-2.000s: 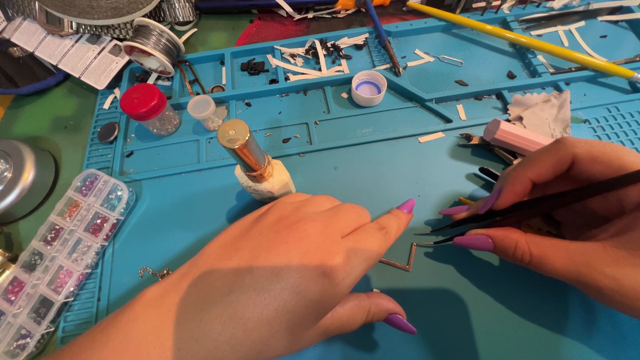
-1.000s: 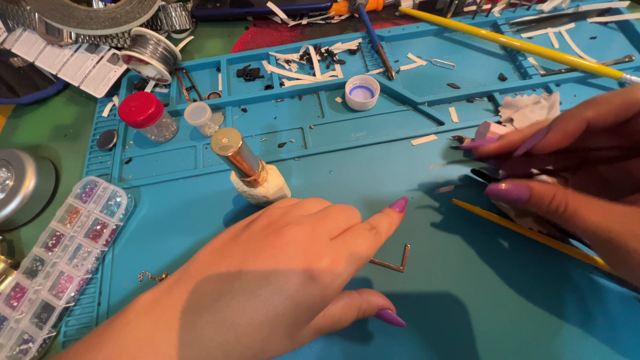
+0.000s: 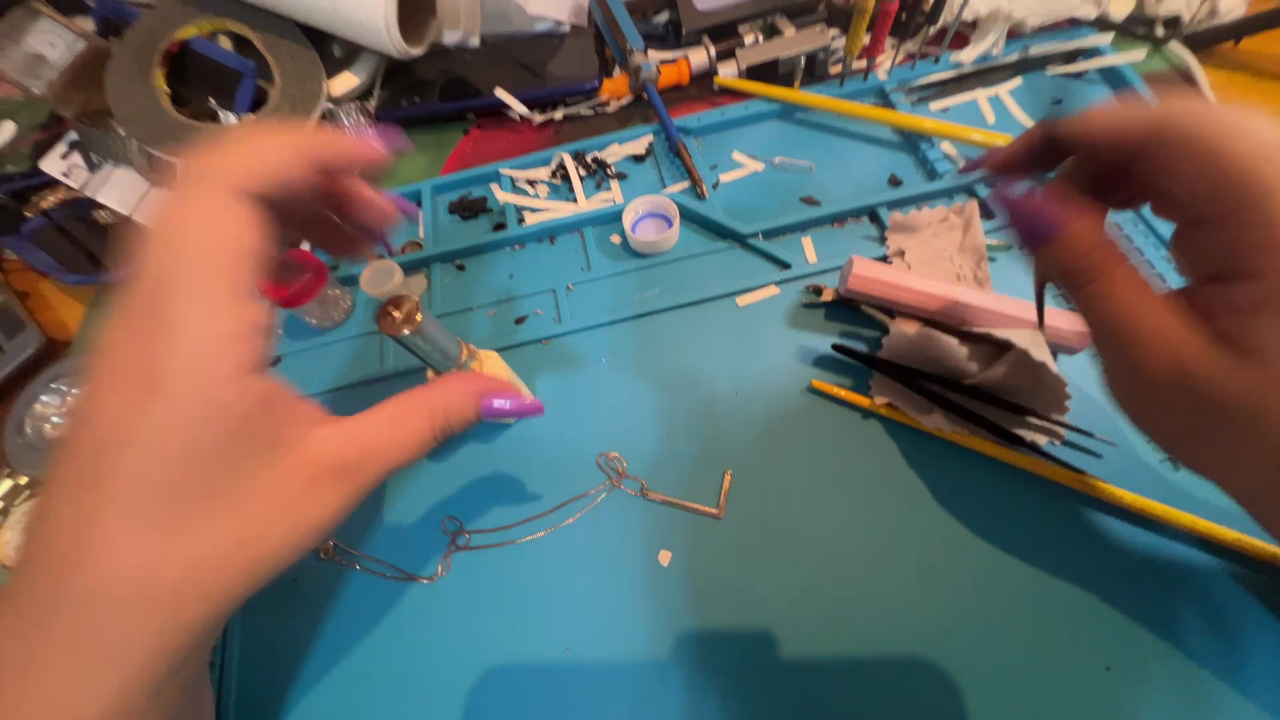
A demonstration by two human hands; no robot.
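My left hand [image 3: 250,380] is raised over the mat's left side with fingers spread and nothing in it; its thumb is nearest to a small bottle with a metallic cap [image 3: 430,335]. At the right, my right hand [image 3: 1150,270] is blurred, thumb and forefinger close together, with a thin dark tip below them; whether it holds a tool I cannot tell. Black tweezers [image 3: 960,395] lie on a crumpled grey cloth [image 3: 940,250] beside a pink stick [image 3: 960,305]. A thin chain [image 3: 540,525] with an L-shaped metal piece [image 3: 720,512] lies on the blue mat [image 3: 800,580].
A yellow stick [image 3: 1000,455] lies below the cloth. Behind are a white cap [image 3: 651,223], white strips [image 3: 575,180], a blue-handled tool [image 3: 670,130] and another yellow stick [image 3: 860,110]. A red-lidded jar [image 3: 310,290] and a tape roll [image 3: 215,80] are at the left.
My left hand has lifted from beside the L-shaped piece and moved left, uncovering the chain. The tweezers held by my right hand two seconds ago now lie on the cloth.
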